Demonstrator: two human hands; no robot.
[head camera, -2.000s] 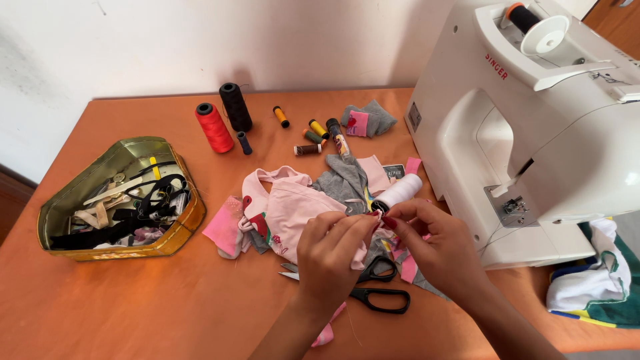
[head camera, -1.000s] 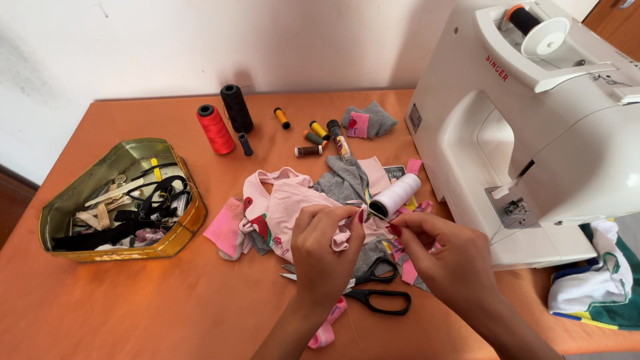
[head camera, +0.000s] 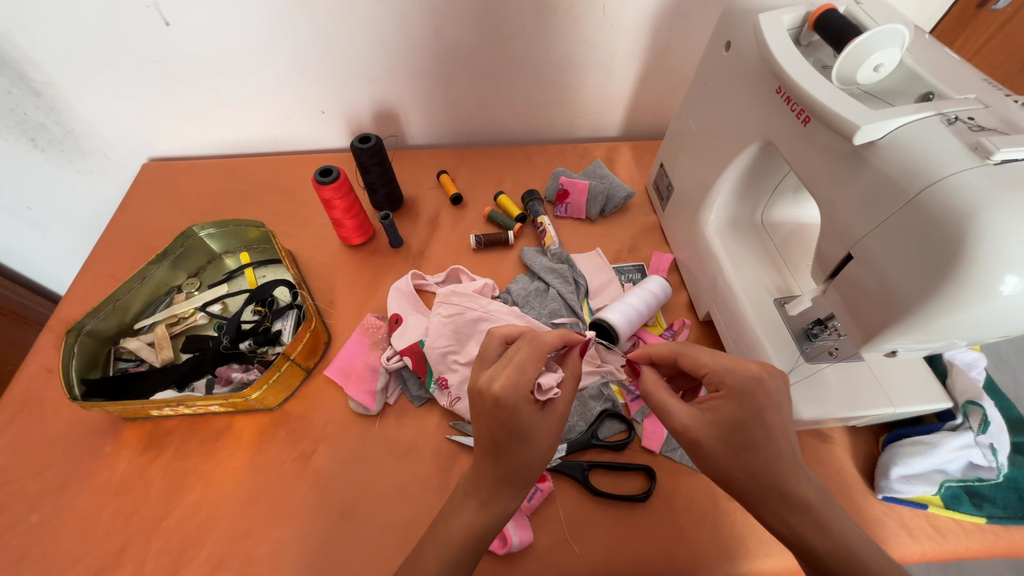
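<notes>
My left hand (head camera: 524, 392) pinches a small gathered bit of pale pink fabric (head camera: 549, 382) between thumb and forefinger. Just right of it, my right hand (head camera: 708, 396) has thumb and forefinger together at a thin light strand, perhaps thread, near the fabric; whether a needle is there cannot be told. Behind the fingertips lies a large white thread spool (head camera: 640, 308). Pink garment pieces (head camera: 468, 332) and grey knit cloth (head camera: 548, 288) are heaped around. Under and beside my left hand rest black-handled scissors (head camera: 612, 480), their blades partly hidden.
A sewing machine (head camera: 744, 184) stands at right, with coloured cloth (head camera: 984, 448) beside it. At left is an open tin (head camera: 316, 352) of straps and trims. A red thread cone (head camera: 344, 208), a black cone (head camera: 376, 172), several small spools and a folded grey cloth (head camera: 600, 188) are at the back.
My right hand has moved slightly right and down from its place two seconds ago, with its fingertips farther from the left ones. The left hand stays nearly in place.
</notes>
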